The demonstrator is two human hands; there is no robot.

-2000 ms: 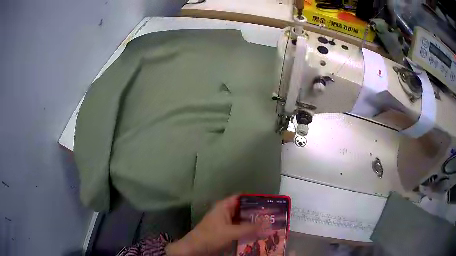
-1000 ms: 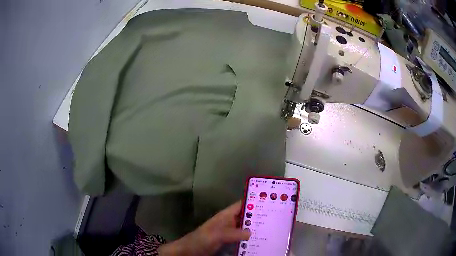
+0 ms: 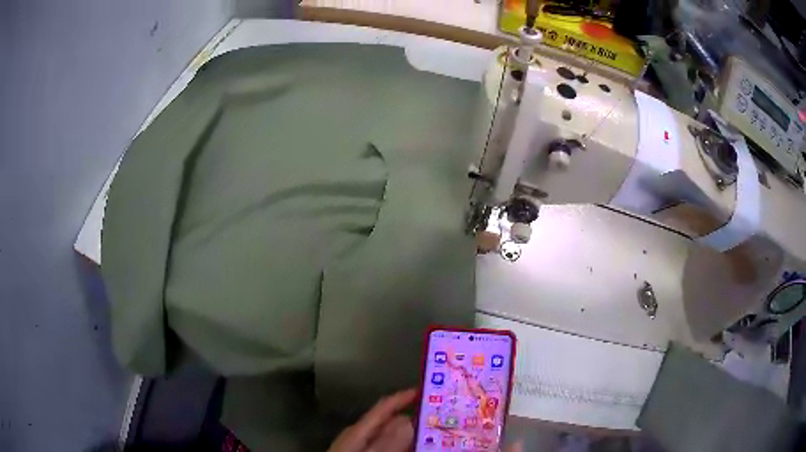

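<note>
My left hand (image 3: 382, 425), partly cut off by the bottom edge, holds a red-edged smartphone (image 3: 465, 393) upright, its lit screen showing rows of app icons. A small skin-coloured patch shows at the phone's lower right edge; I cannot tell whose fingers it is. My right hand is not otherwise in view. A large green garment panel (image 3: 265, 212) covers the table left of the needle, with folds and a curved slit. Its right edge lies by the presser foot (image 3: 478, 219) of the cream sewing machine (image 3: 583, 141). The needle itself is too small to make out.
A small green cut piece (image 3: 716, 406) hangs at the table's right front. The white front edge (image 3: 566, 375) carries a printed scale. Behind the machine are a yellow box (image 3: 574, 40) and a control panel (image 3: 762, 110). A pale wall (image 3: 53, 177) stands at left.
The phone screen has changed from a lock screen to a list, then to app icons. My thumb has moved off the screen. The view has shifted slightly; the panel lies much as before.
</note>
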